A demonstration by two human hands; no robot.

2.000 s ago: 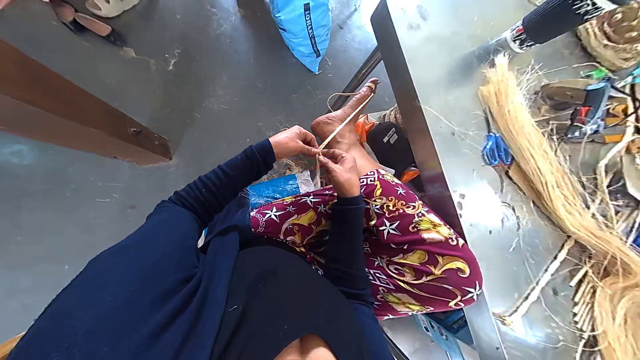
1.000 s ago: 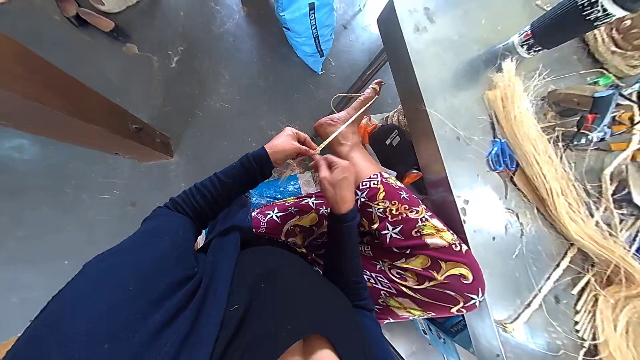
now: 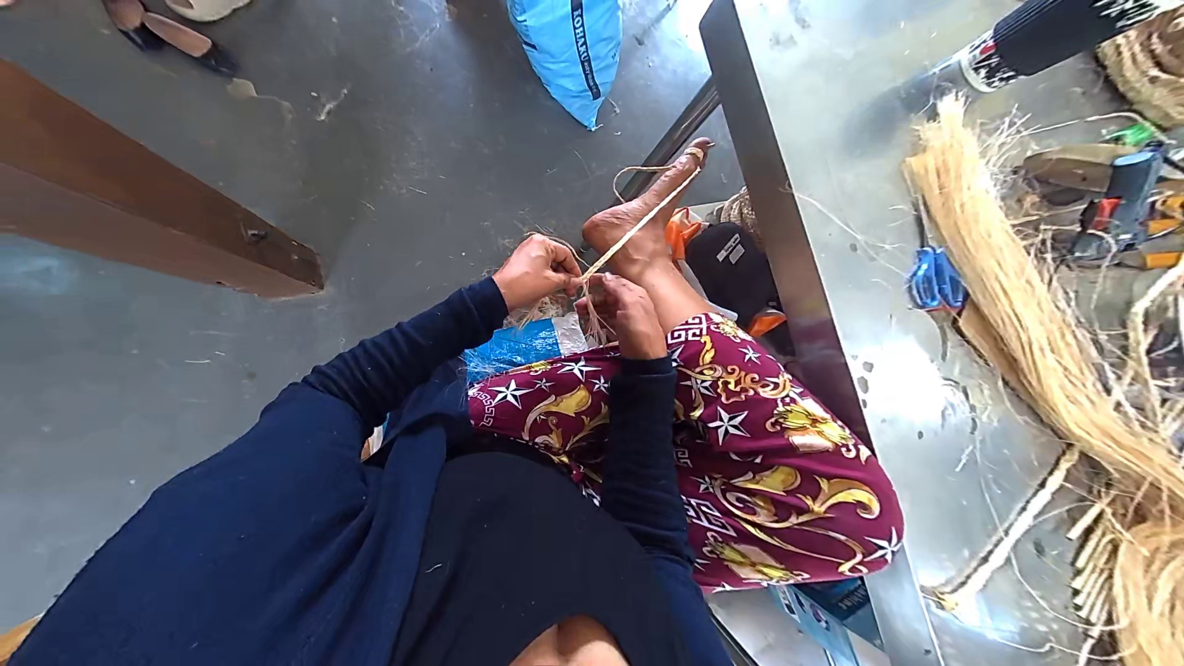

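A thin cord of pale plant fibre (image 3: 645,222) runs taut from the toes of my bare foot (image 3: 638,231) down to my two hands. My left hand (image 3: 539,271) pinches the cord's lower end between thumb and fingers. Just to the right, my right hand (image 3: 629,310) has its fingers closed on loose fibre strands (image 3: 592,310) at that same end. A thinner loop of cord curls beside the foot. The exact grip of the right fingertips is partly hidden.
On the metal table (image 3: 888,370) at right lie a long bundle of pale fibre (image 3: 1017,287), blue-handled scissors (image 3: 936,279), cutting tools (image 3: 1128,203) and a coiled rope (image 3: 1147,65). A brown beam (image 3: 148,203) stands at left. A blue bag (image 3: 572,55) and shoes (image 3: 171,32) are on the floor.
My right hand has shifted and turned beside the left hand, its fingers now at the loose strands. The left hand stays at the cord's end.
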